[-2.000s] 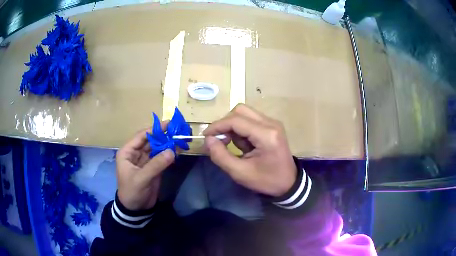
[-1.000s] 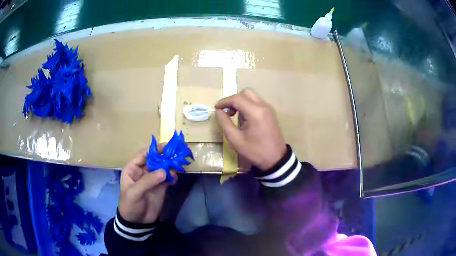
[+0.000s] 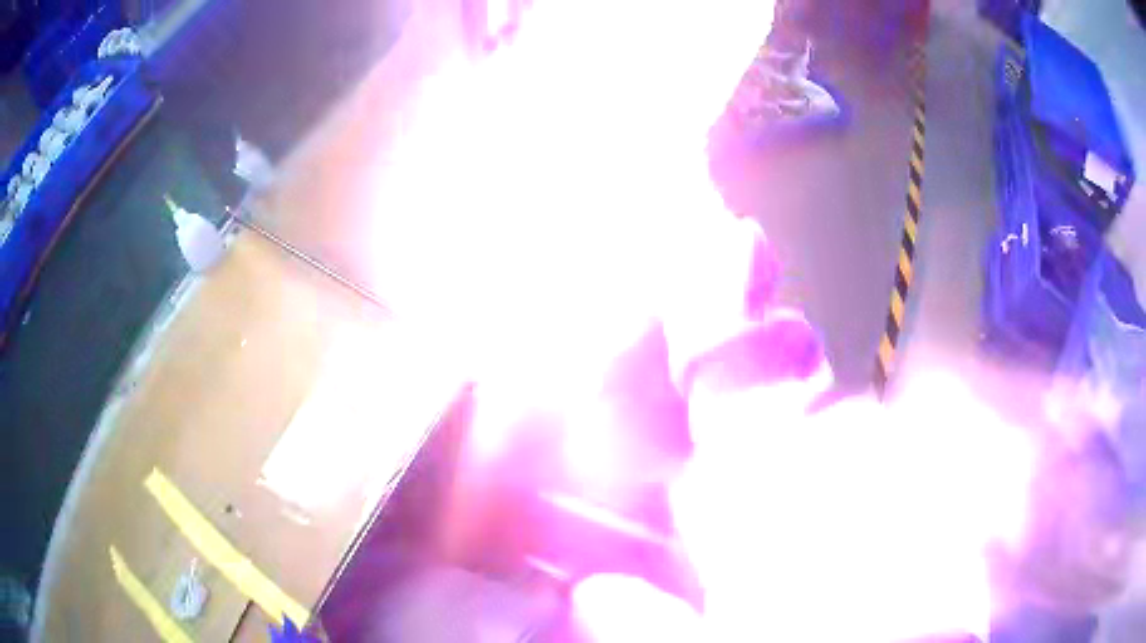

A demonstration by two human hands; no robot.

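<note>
The tip of a blue spiky hair piece [image 3: 289, 631] shows at the bottom edge, beside the lower end of a yellow tape strip [image 3: 226, 546]. The white glue dish [image 3: 189, 595] lies between this strip and a second yellow strip [image 3: 145, 597], with a small pale shape at its upper end that I cannot make out. Neither my left hand nor my right hand can be made out. Strong white and pink glare covers the middle and lower right.
A white glue bottle [image 3: 199, 239] stands at the bench's far edge by the partition edge [image 3: 308, 261]. A blue tray [image 3: 57, 145] with several white items is at upper left. Black-and-yellow floor tape [image 3: 905, 251] runs down the right, with blue crates [image 3: 1068, 94] beyond.
The view has swung right and tilted. The dish and tapes now lie at lower left, both hands and the blue pile have left the visible picture, and glare has spread.
</note>
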